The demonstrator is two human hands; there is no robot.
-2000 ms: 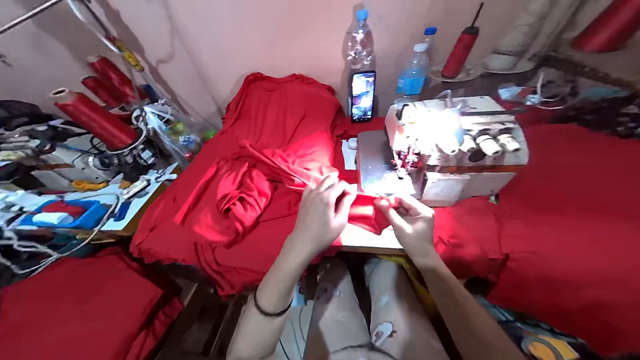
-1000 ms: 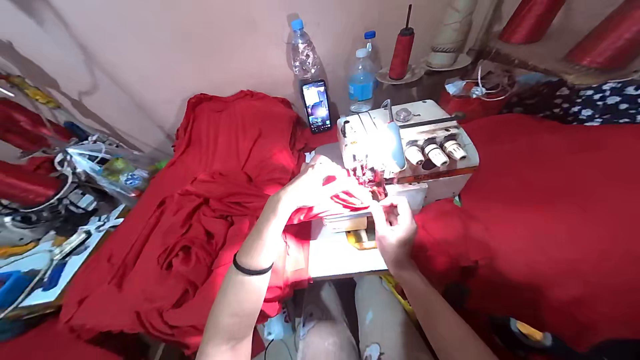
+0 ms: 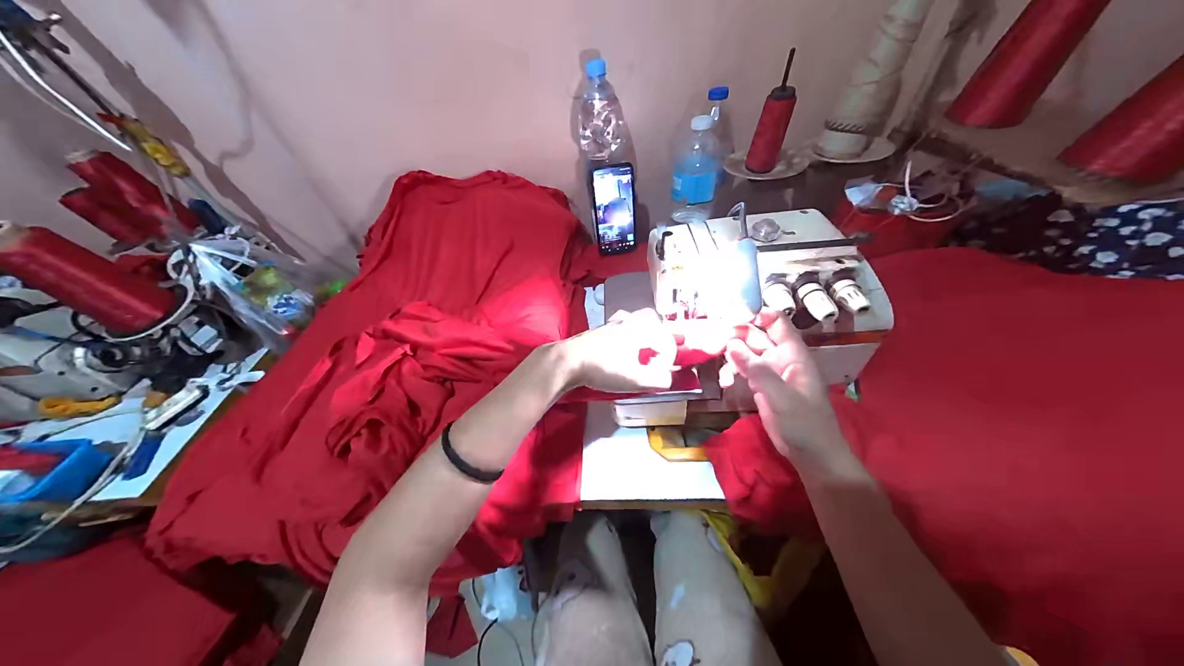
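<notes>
A white overlock sewing machine [image 3: 814,242] stands in the middle, its lamp glaring over the needle area. Just in front of the needles, my left hand [image 3: 624,353] grips the edge of a red fabric piece [image 3: 698,344]. On the right, my right hand [image 3: 775,370] pinches the same piece with thumb and fingers. Glare hides the exact fingertip contact and the needles. Left of the machine lies a big heap of red fabric [image 3: 462,250]. More red fabric [image 3: 1036,370] spreads to the right.
Behind the machine are a smartphone [image 3: 614,208], a clear plastic bottle [image 3: 601,120], a bottle of blue liquid [image 3: 696,171] and a red thread spool [image 3: 770,129]. Thread cones [image 3: 83,277] and another machine [image 3: 65,361] stand at left. The white table edge [image 3: 647,472] lies below my hands.
Both hands remain at the front of the machine with red fabric between them. Beside the table's front edge, a bunch of red fabric now shows below my right hand. The view has shifted.
</notes>
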